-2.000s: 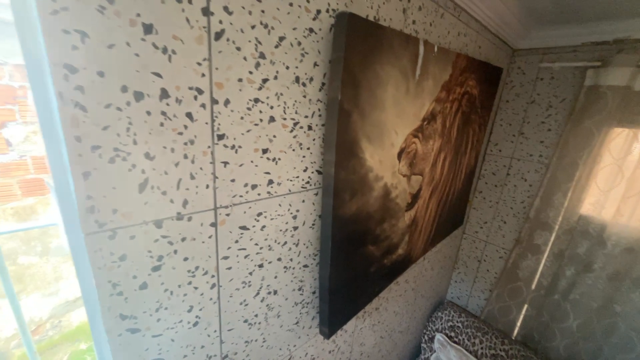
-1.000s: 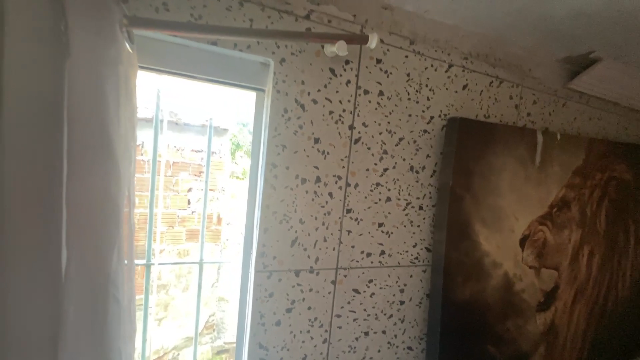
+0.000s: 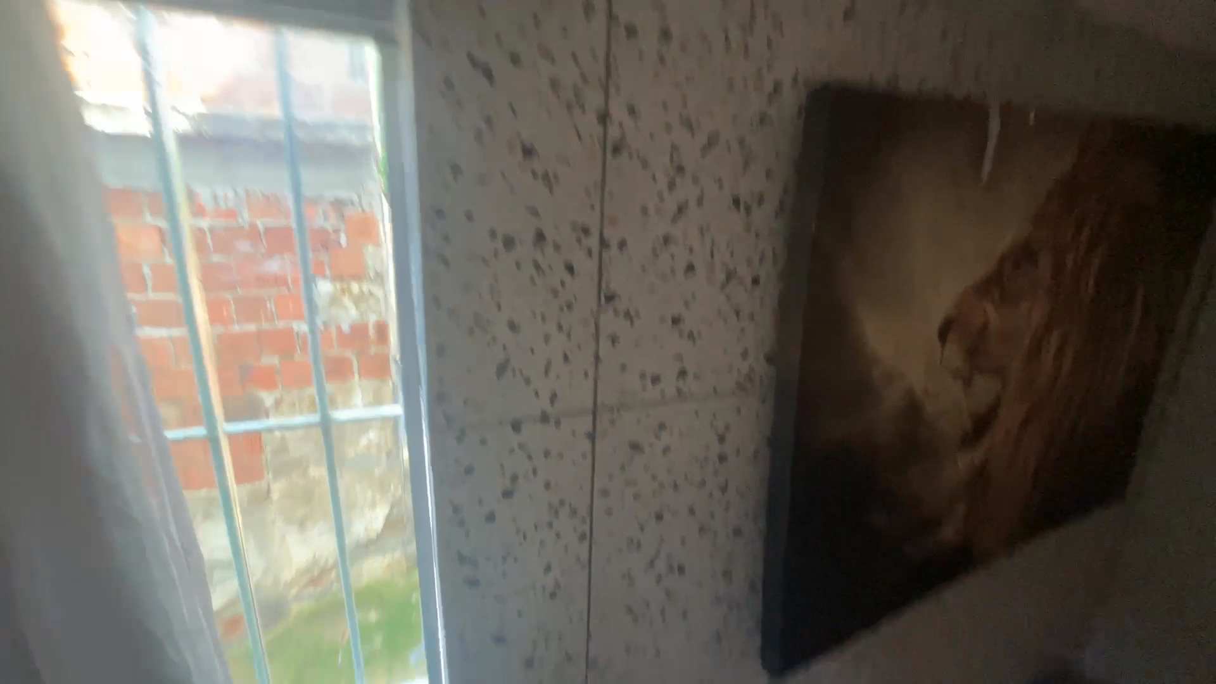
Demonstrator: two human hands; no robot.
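Neither my left hand nor my right hand is in view, so what they hold cannot be seen. On the right, a canvas picture of a roaring lion (image 3: 1026, 332) hangs on a speckled terrazzo-patterned wall (image 3: 532, 313). At the left is a window with metal bars (image 3: 313, 313) in a pale frame (image 3: 418, 380). A light curtain (image 3: 76, 399) covers the window's left side. The picture is somewhat blurred and dim.
Outside, behind the bars, stands a red brick wall (image 3: 252, 275) with rough plaster below it and green grass (image 3: 351, 627) at its foot.
The view has swung left and then tilted lower, bringing in the window and curtain. The curtain rod seen one second ago is out of view. Nothing in the room has plainly moved.
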